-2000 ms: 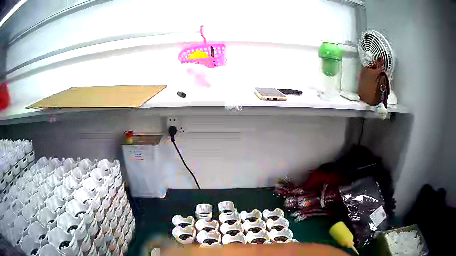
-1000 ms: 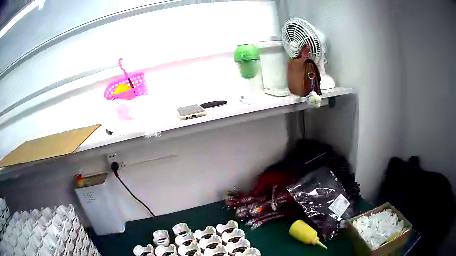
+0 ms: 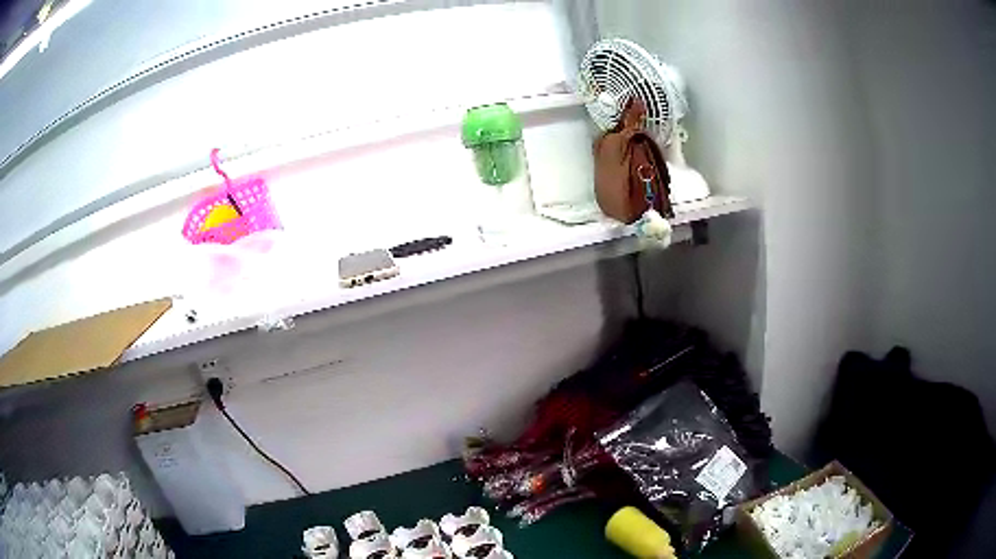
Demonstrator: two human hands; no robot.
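Note:
No hand is in the picture. White camera housings point(image 3: 417, 538) stand in a group at the bottom edge, left of the middle, their lower rows cut off by the edge. Dark round parts show inside some of them. Tall tiers of stacked white housings point(image 3: 76, 519) stand at the lower left, also cut off. A yellow squeeze bottle point(image 3: 639, 533) lies on its side on the dark green tabletop point(image 3: 426, 487). Right of it an open brown carton point(image 3: 746, 524) is full of small white pieces point(image 3: 814, 518).
Red and black cables point(image 3: 557, 437) and a shiny dark bag point(image 3: 675, 448) lie at the back right. A shelf point(image 3: 502, 253) above holds a phone point(image 3: 368, 268), green-topped bottle point(image 3: 494, 144), brown bag point(image 3: 630, 180) and fan point(image 3: 628, 93). A white box point(image 3: 191, 475) stands by the wall.
The view has turned to the right and tilted, so everything has shifted left. The housings have dropped lower in the picture. The blurred skin-coloured shape at the bottom edge is gone from view.

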